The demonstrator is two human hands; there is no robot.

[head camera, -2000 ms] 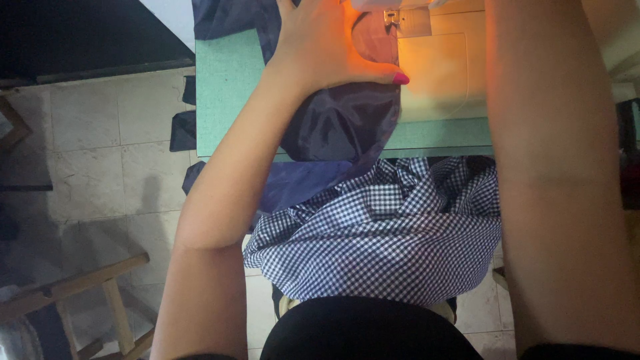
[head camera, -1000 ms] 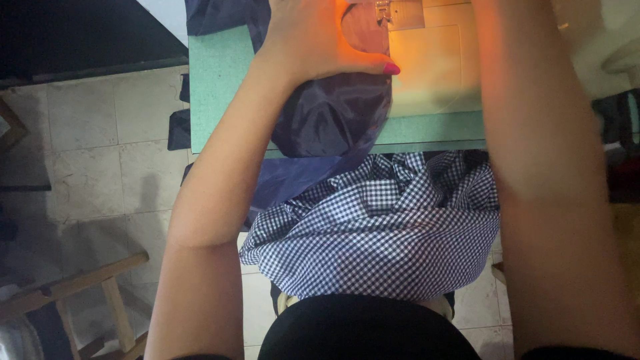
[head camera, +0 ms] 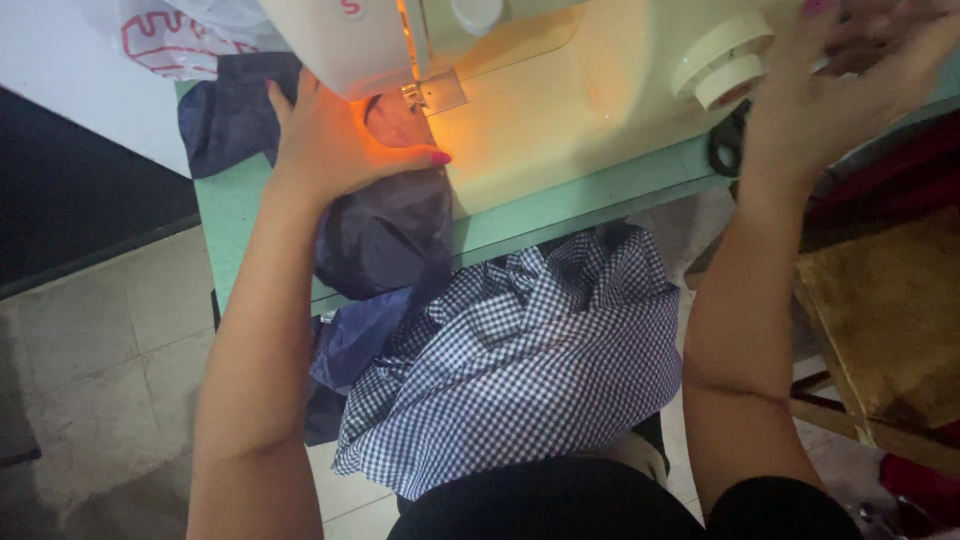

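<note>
A cream sewing machine (head camera: 547,97) stands on a green table, its lamp glowing orange over the presser foot (head camera: 412,96). My left hand (head camera: 334,139) lies spread on dark navy fabric (head camera: 386,225) and a pinkish piece (head camera: 397,124), left of the foot, pressing rather than gripping. The navy cloth hangs over the front edge. Beyond the handwheel (head camera: 726,64), at the upper right, my right hand (head camera: 840,97) is raised with its fingers apart, beside a dark reddish heap; whether it touches that is unclear. Black-and-white gingham cloth (head camera: 525,360) lies across my lap.
The green table's front edge (head camera: 585,206) runs below the machine. A white plastic bag (head camera: 176,41) with red print lies at the upper left. A black ring-shaped object (head camera: 725,154) sits near the table edge. At the right stands a wooden-framed seat (head camera: 892,315) with a brown top.
The view has swung to the right, so the handwheel and my right hand now show. My left hand stays on the navy fabric beside the presser foot.
</note>
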